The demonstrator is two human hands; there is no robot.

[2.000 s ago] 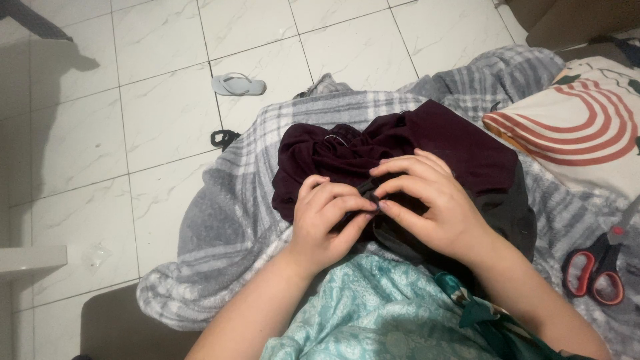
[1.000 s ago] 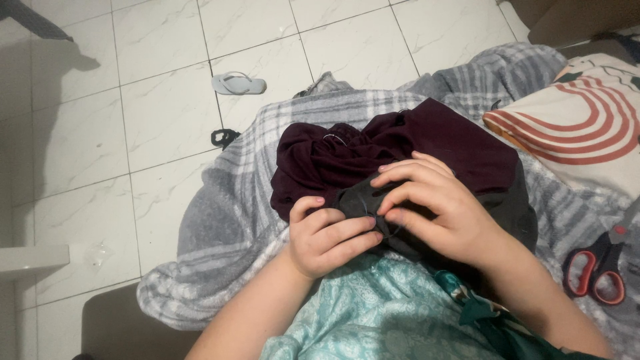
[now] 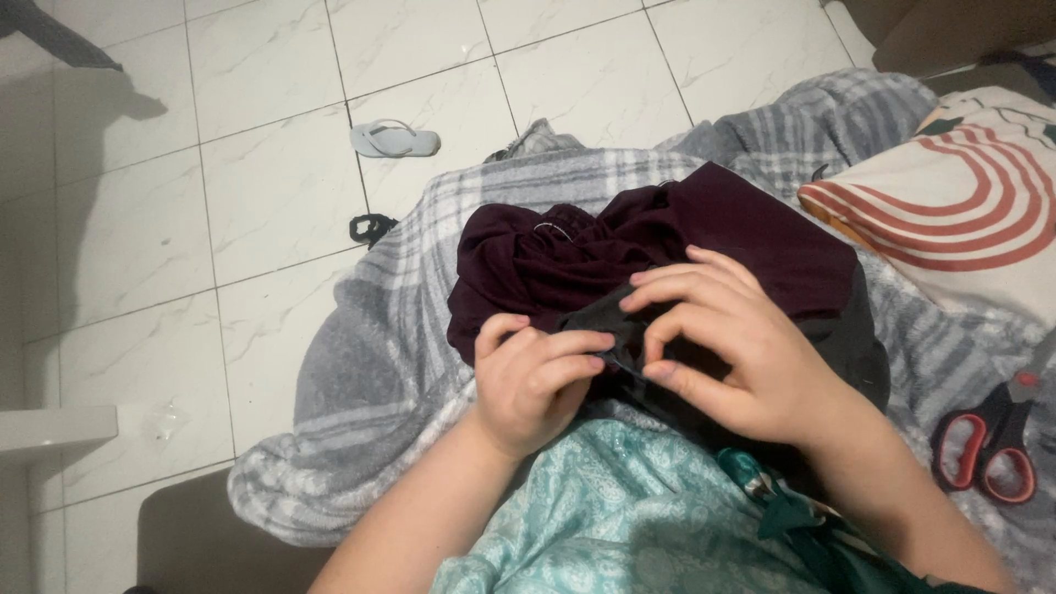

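Observation:
A dark maroon cloth [image 3: 528, 256] with a dark grey part [image 3: 862, 355] lies bunched over my lap. My left hand [image 3: 536, 379] grips the edge of the dark grey fabric, fingers curled over it. My right hand [image 3: 734, 355] is just to the right, thumb and index fingertip close together at the same edge, its other fingers spread over the fabric. Whether a needle or thread is between those fingertips is too small to tell. Black scissors with red-lined handles [image 3: 982, 450] rest on the blanket at the right.
A grey and white plaid blanket [image 3: 363, 388] spreads under the cloth. At the right is a cream pillow with red arcs [image 3: 973, 206]. A grey flip-flop [image 3: 396, 140] and a black hair tie [image 3: 371, 229] are on the tiled floor. A white ledge [image 3: 58, 429] juts in at left.
My left hand's fingers have shifted on the dark grey fabric, and more of that fabric shows between the hands than two seconds ago. My right thumb and fingertip have moved apart from the left fingers.

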